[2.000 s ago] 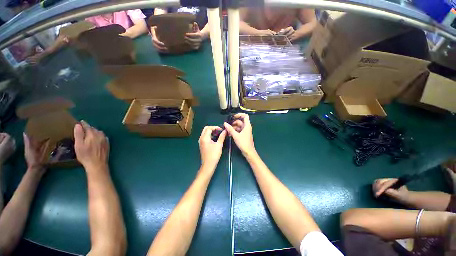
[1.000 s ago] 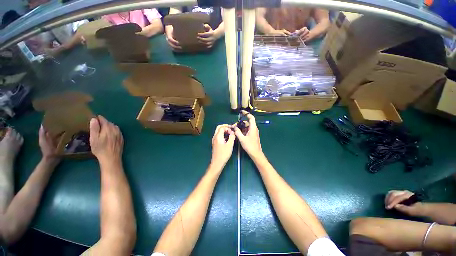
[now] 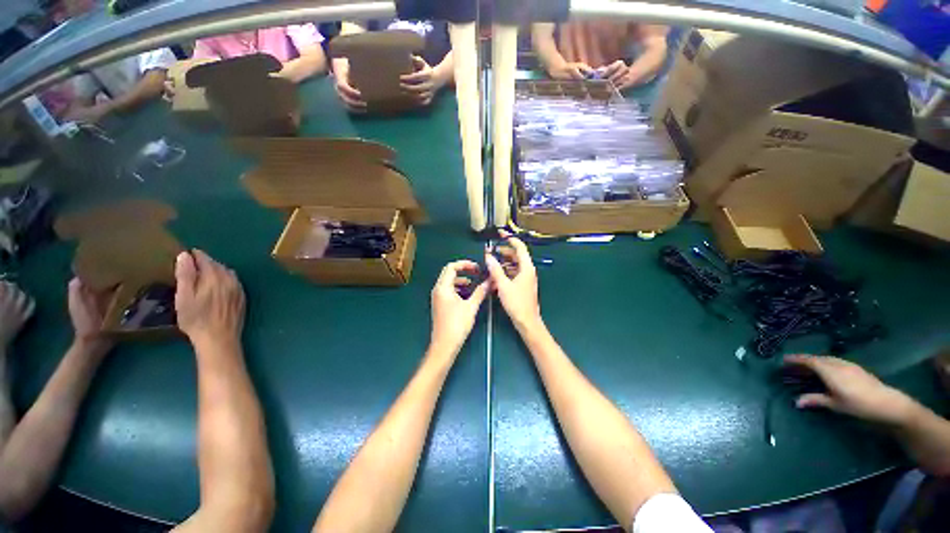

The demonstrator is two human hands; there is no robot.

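My left hand [image 3: 458, 304] and my right hand [image 3: 516, 286] meet at the bench seam, just in front of the pale posts. Both hold a small bundled black cable [image 3: 481, 275] between thumbs and fingers; the fingers hide much of it. An open brown mailer box [image 3: 352, 264] with its lid up stands to the left of my hands, with black cables and a clear bag inside. A tangled pile of black cables [image 3: 797, 302] lies to the right.
Behind the posts is a tray of clear-bagged units [image 3: 599, 217]. An empty small box [image 3: 771, 231] and a large shipping carton [image 3: 807, 156] stand back right. A person's hands hold a mailer box [image 3: 144, 325] at left. Another person's hand [image 3: 849, 387] is at right.
The hand at the right has moved inward and opened over a black cable on the bench. My hands stay together on the cable, with small finger movements. The camera view has shifted slightly.
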